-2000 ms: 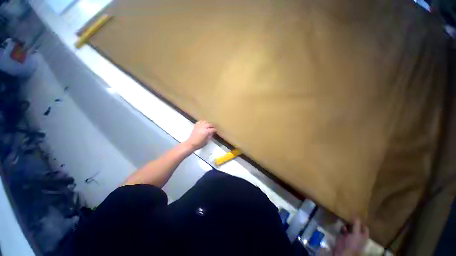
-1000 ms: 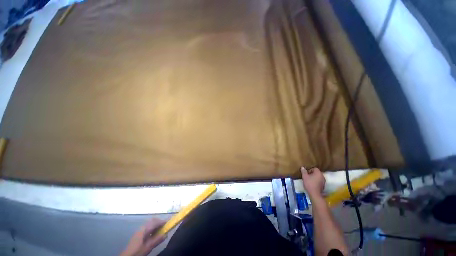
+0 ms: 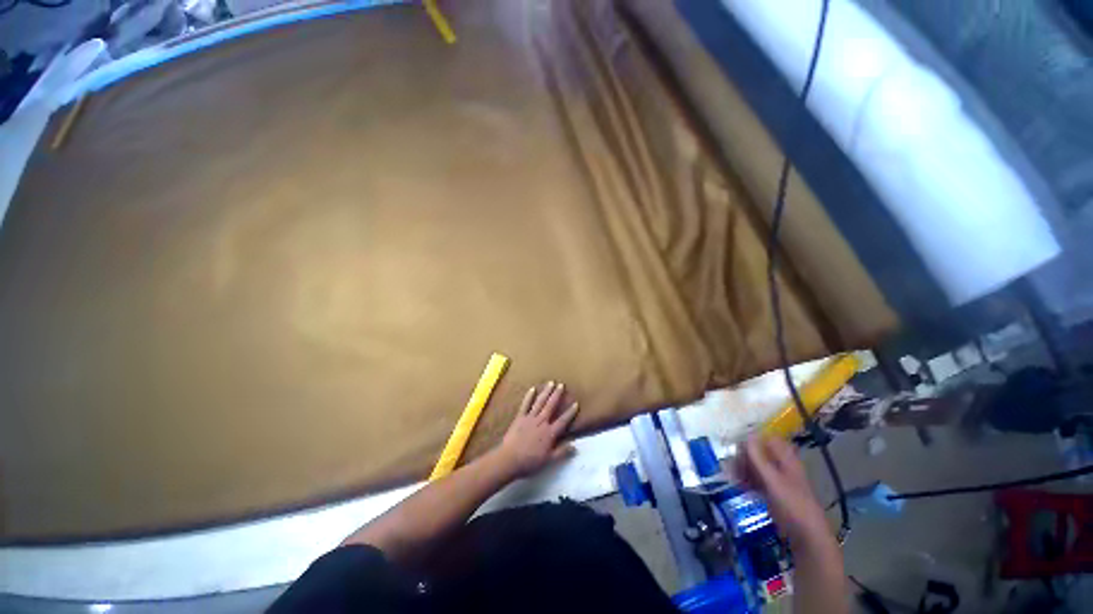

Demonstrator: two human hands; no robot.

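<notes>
Brown fabric (image 3: pixel 300 264) covers the table, smooth at the left and rippled in folds at the right. My left hand (image 3: pixel 539 428) lies flat on its near edge, fingers spread, holding nothing. A yellow cloth weight (image 3: pixel 470 415) lies on the fabric just left of that hand. My right hand (image 3: pixel 779 480) is blurred, off the fabric, above the blue and silver end cutter (image 3: pixel 749 516); its fingers are unclear. Two more yellow weights, one at the far edge (image 3: pixel 440 20) and one at the far left (image 3: pixel 68 122), lie on the fabric.
The metal cutter rail (image 3: pixel 666 492) meets the table's near edge. A yellow bar (image 3: pixel 810 396) lies right of it. A black cable (image 3: pixel 776 264) hangs across the right side. A thick brown roll (image 3: pixel 767 168) and a white roll (image 3: pixel 899 132) lie beyond. A red object (image 3: pixel 1043 534) stands at lower right.
The yellow weight that my left hand held is now on the fabric, let go. My left hand has moved right onto the cloth. My right hand has come off the fabric edge.
</notes>
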